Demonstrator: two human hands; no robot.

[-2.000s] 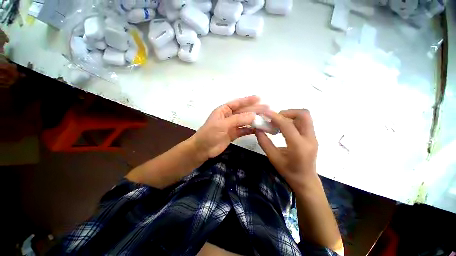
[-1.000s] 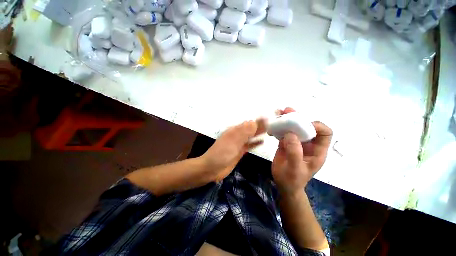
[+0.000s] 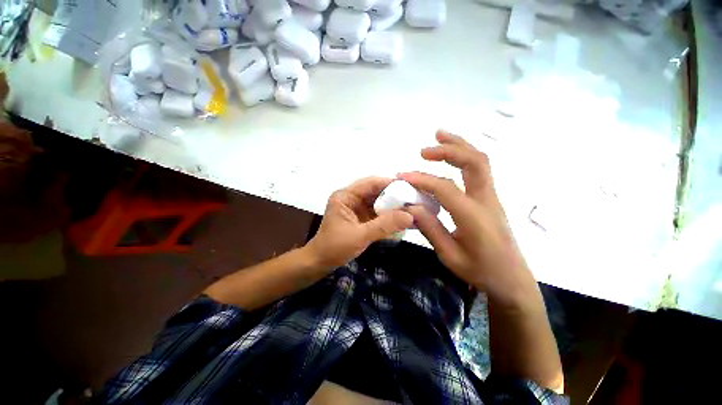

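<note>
A small glossy white plastic case (image 3: 396, 194) is held between both hands at the bench's front edge, with a short dark mark on its lower side. My left hand (image 3: 348, 220) grips its left side with thumb and fingers. My right hand (image 3: 475, 217) pinches its right side with thumb and index finger, and the other fingers are raised and spread. The fingers hide part of the case.
White cases (image 3: 298, 41) lie heaped at the far edge. A clear bag of cases (image 3: 146, 62) with a yellow strip (image 3: 214, 85) is at far left. Crossed white strips (image 3: 521, 24) lie at the back. A dark sliver (image 3: 538, 219) lies at right. A red-orange stool (image 3: 142, 225) stands below left.
One second ago my right hand held the case with my left hand blurred beside it. Now the case is lower and further left, and both hands grip it.
</note>
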